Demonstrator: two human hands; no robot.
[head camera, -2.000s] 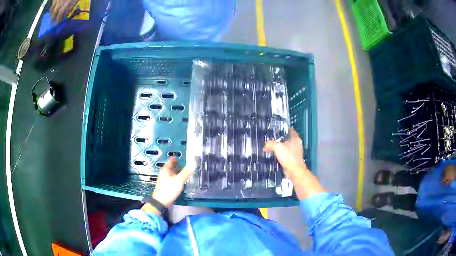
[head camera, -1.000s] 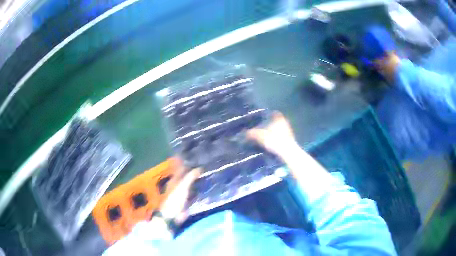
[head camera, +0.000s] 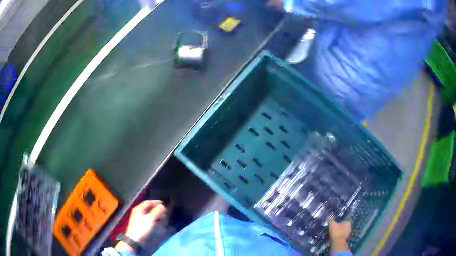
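Observation:
A clear blister tray (head camera: 312, 192) with dark contents in its pockets lies in the right part of the teal-green crate (head camera: 220, 107). My right hand (head camera: 340, 231) is inside the crate at the tray's near right side, small and blurred. Whether its fingers grip the tray cannot be told. My left hand (head camera: 146, 219), with a black band at the wrist, is outside the crate near the bench edge. Its fingers are bent, and whether they hold anything cannot be told.
An orange fixture (head camera: 86, 212) and another blister tray (head camera: 36, 207) lie on the dark green bench (head camera: 150, 115) at left. A silvery part (head camera: 190, 52) and a yellow piece (head camera: 229, 24) are farther up the bench. A person in a blue smock (head camera: 370, 55) is beyond the crate.
The view has swung from the bench back to the crate. The tray between my hands is gone from the bench, and a tray shows in the crate. My hands are now farther apart.

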